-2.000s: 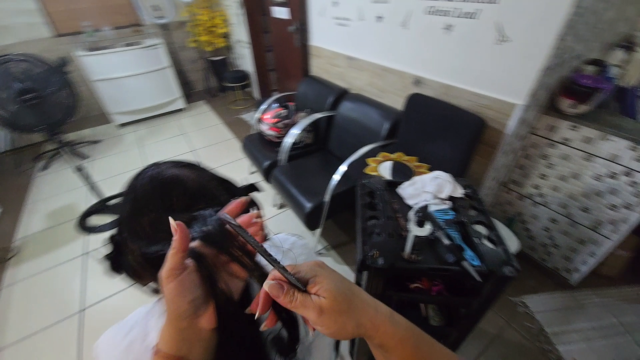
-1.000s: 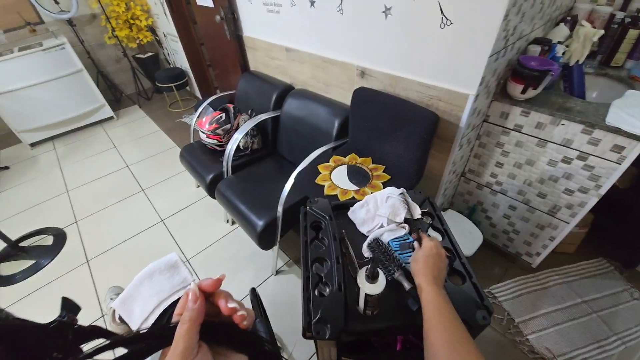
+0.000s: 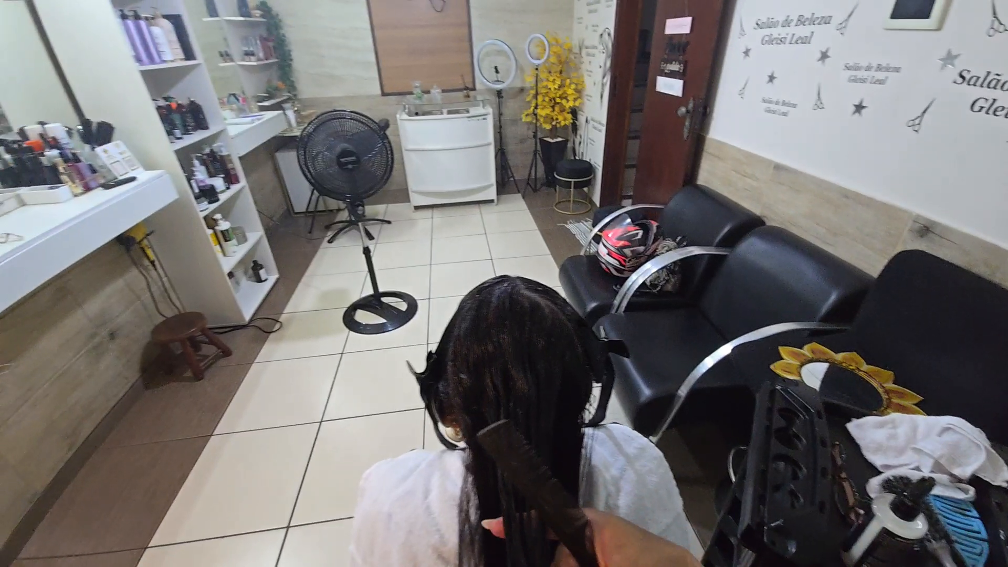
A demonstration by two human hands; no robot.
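A seated person's long dark hair (image 3: 520,370) hangs down the back over a white covering (image 3: 409,504), with dark clips at both sides of the head. At the bottom edge my right hand (image 3: 630,539) is closed on a dark, flat comb (image 3: 528,472), whose end lies over the hair. A fingertip shows among the lower strands, apparently from the same hand. My left hand is out of view. On a black trolley (image 3: 776,472) at lower right are a white cloth (image 3: 925,445), a round brush (image 3: 906,496) and a blue vented brush (image 3: 957,528).
Black chairs (image 3: 795,276) line the right wall, one holding a helmet (image 3: 628,246). A sunflower-framed mirror (image 3: 827,378) is beside the trolley. A pedestal fan (image 3: 346,157) stands ahead; a wooden stool (image 3: 179,329), shelves (image 3: 189,138) and a counter (image 3: 87,216) are at left.
One second ago my right hand was at the brushes on the trolley; now it is at the hair with a comb. My left hand has left the view, which has swung left.
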